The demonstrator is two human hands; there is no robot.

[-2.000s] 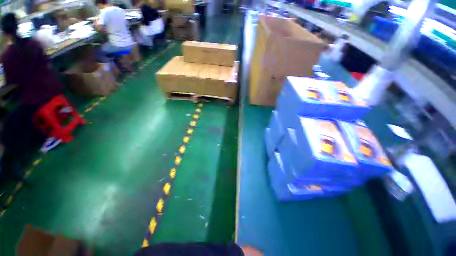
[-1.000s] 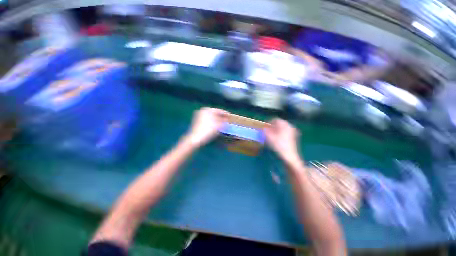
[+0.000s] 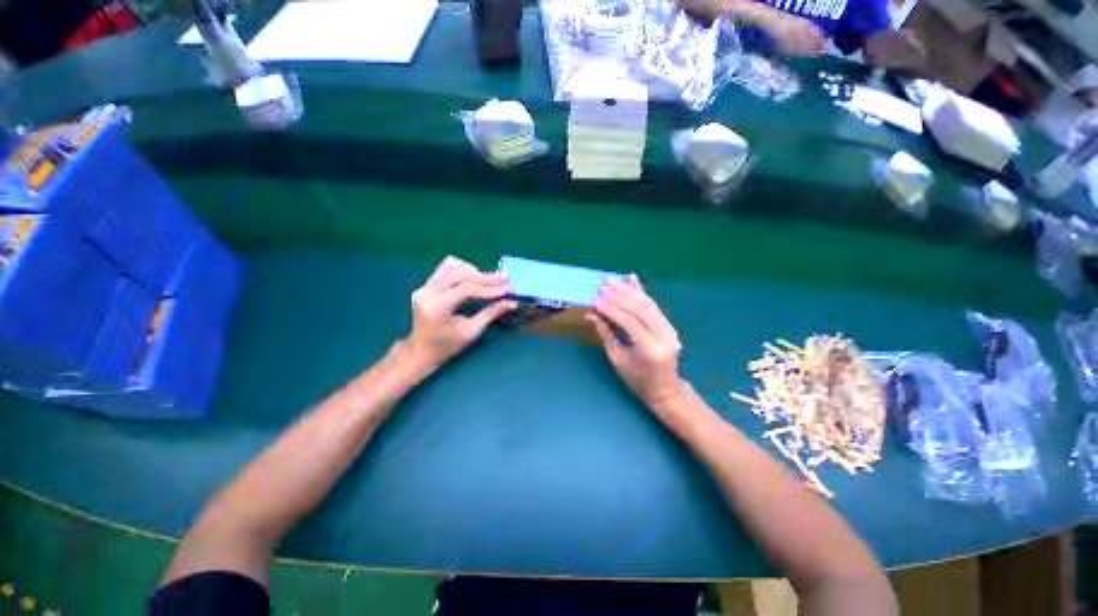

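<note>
A small carton (image 3: 556,284) with a blue outer face and a brown part below it is held over the middle of the bench. My left hand (image 3: 458,311) grips its left end, with thumb and fingers on the edge. My right hand (image 3: 638,337) grips its right end. The hands hide both ends of the carton, and its inside cannot be seen. To the right of my right forearm lies a loose pile of small tan sticks (image 3: 831,403). Clear bags with grey items (image 3: 963,421) lie right of the pile.
Blue finished boxes (image 3: 120,277) are stacked at the left. White stacks (image 3: 606,130) and bagged white blocks stand along the far side. A large clear bag (image 3: 626,42), a dark upright block (image 3: 496,30) and a white sheet (image 3: 343,29) lie beyond. An opposite worker's arm (image 3: 771,24) shows.
The view has turned from the aisle and box stack to the bench. Since one second ago, the carton's blue face has tilted up, with both hands still on its ends.
</note>
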